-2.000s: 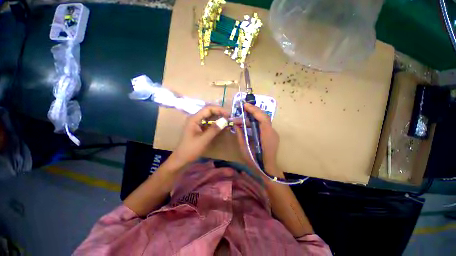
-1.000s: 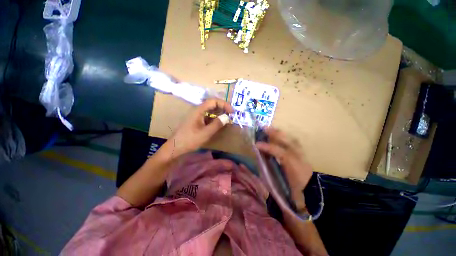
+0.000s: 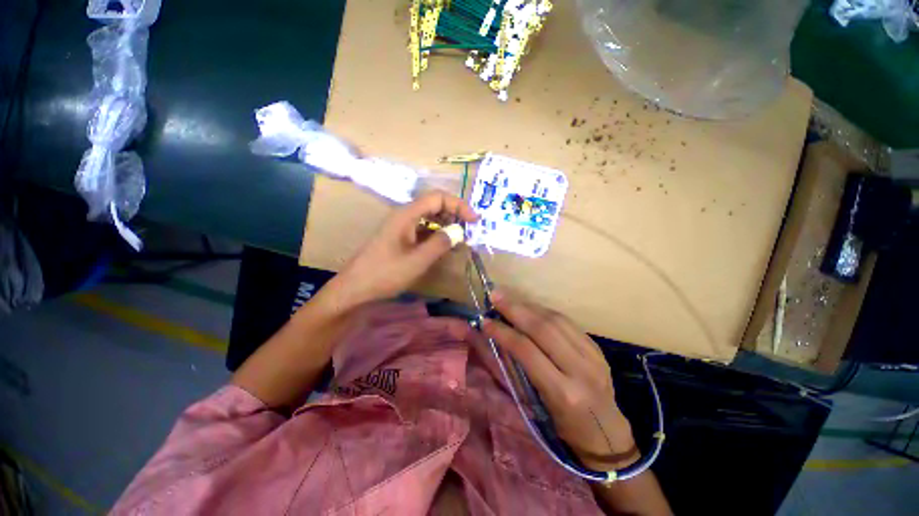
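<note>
A white square housing point(image 3: 547, 210) with a blue and black board inside lies on the cardboard mat point(image 3: 645, 242). My left hand point(image 3: 408, 247) is at its left edge, with a thin yellow-tipped piece point(image 3: 427, 226) between the fingers and a white patch on a fingertip. My right hand point(image 3: 559, 373) holds the soldering iron point(image 3: 516, 368), its tip pointing up near the left fingertips at the housing's lower left corner. The tip's exact contact is hard to tell. A bagged cable point(image 3: 348, 166) runs left from the housing.
A bundle of green lines with yellow and white ends point(image 3: 474, 28) lies at the mat's top. A cloudy plastic hood point(image 3: 695, 60) hangs upper right. A brown side tray point(image 3: 806, 320) is at right. Another bagged cable point(image 3: 109, 141) lies left. The iron's cord point(image 3: 579, 469) loops below my right wrist.
My right hand has moved down and right from over the housing, turning the iron so its tip meets the lower left corner area. More of the housing shows. My left hand stays close beside it.
</note>
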